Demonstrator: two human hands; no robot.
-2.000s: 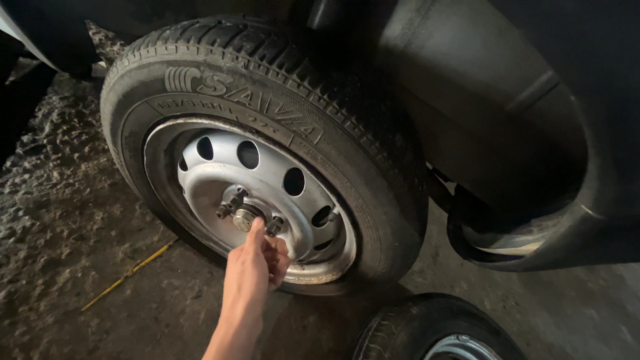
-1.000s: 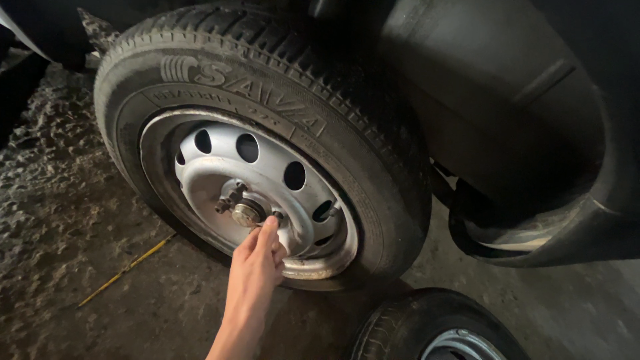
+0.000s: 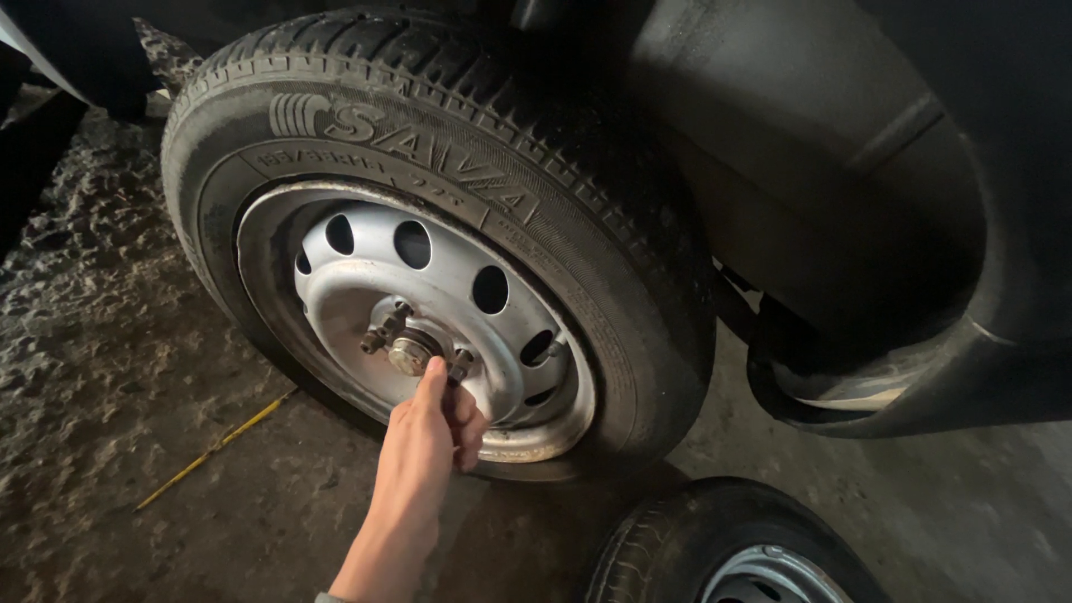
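Observation:
A silver steel wheel rim (image 3: 502, 394) with a black Sava tire (image 3: 620, 327) stands tilted in view beneath a dark car body. My left hand (image 3: 431, 431) reaches in from the bottom, thumb up and fingers curled to the right. Thumb and fingers close around a wheel bolt (image 3: 461, 365) right of the round metal hub centre (image 3: 410, 355); the fingers partly hide it. Other bolts (image 3: 371, 342) stick out at the upper left of the hub centre. My right hand is out of view.
A second wheel's tire (image 3: 645, 544) lies at the lower right, partly cut off. The dark wheel-arch edge (image 3: 988, 352) curves down at the right. A thin yellow strip (image 3: 213, 448) lies on the rough floor at the left.
My left thumb has shifted over the same bolt: at its left, then across it one second ago, now at its left again. The hand has stayed at the hub.

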